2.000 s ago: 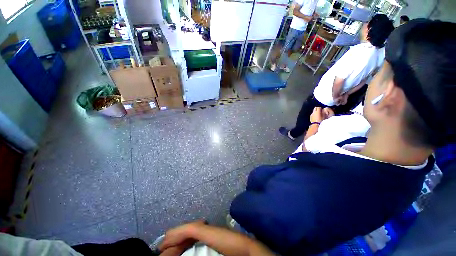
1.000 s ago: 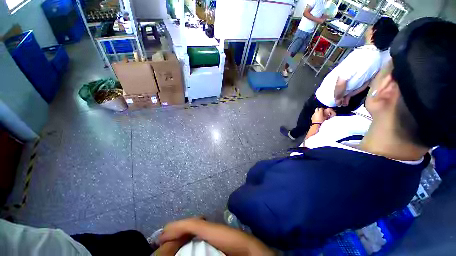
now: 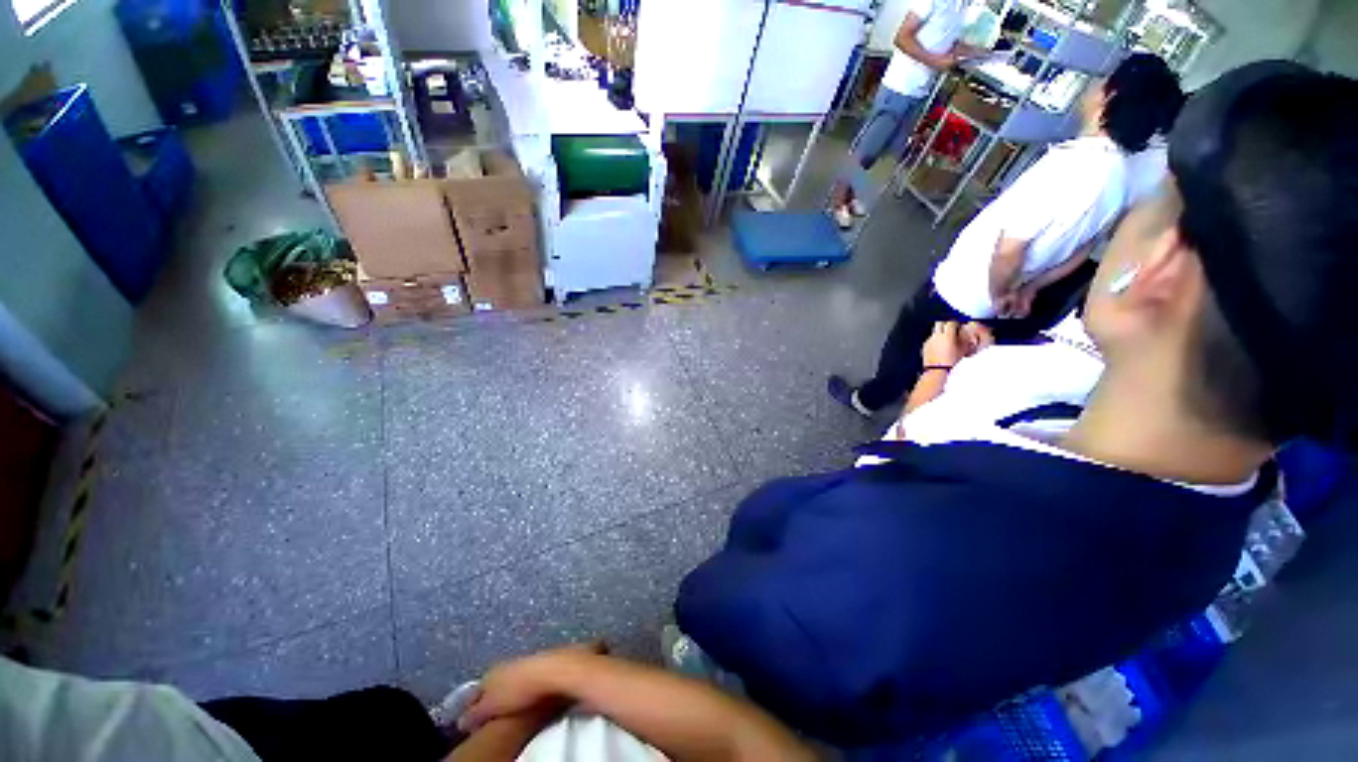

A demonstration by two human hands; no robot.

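Observation:
My right hand [image 3: 514, 688] is at the bottom edge, at the end of a bare forearm that comes in from the lower right. It lies crossed over my left arm in front of my white shirt [image 3: 593, 740]. Of my left side, only a strip of skin shows beneath the right hand; the left hand is mostly hidden and cut off by the edge. The fingers of both hands are too blurred and covered to read. No object shows in the hands.
A person in dark blue [image 3: 953, 581] stands close at right, others beyond. A pale sleeve [image 3: 104, 722] is lower left. Across the grey floor [image 3: 507, 491] are cartons [image 3: 395, 231], a woven sack [image 3: 305, 283], a green conveyor belt [image 3: 600, 165] and a blue platform [image 3: 789, 237]. Blue crates [image 3: 97, 194] stand left.
The view has shifted slightly. The standing person near the shelving has changed leg position a little. My hands stay crossed at the bottom edge.

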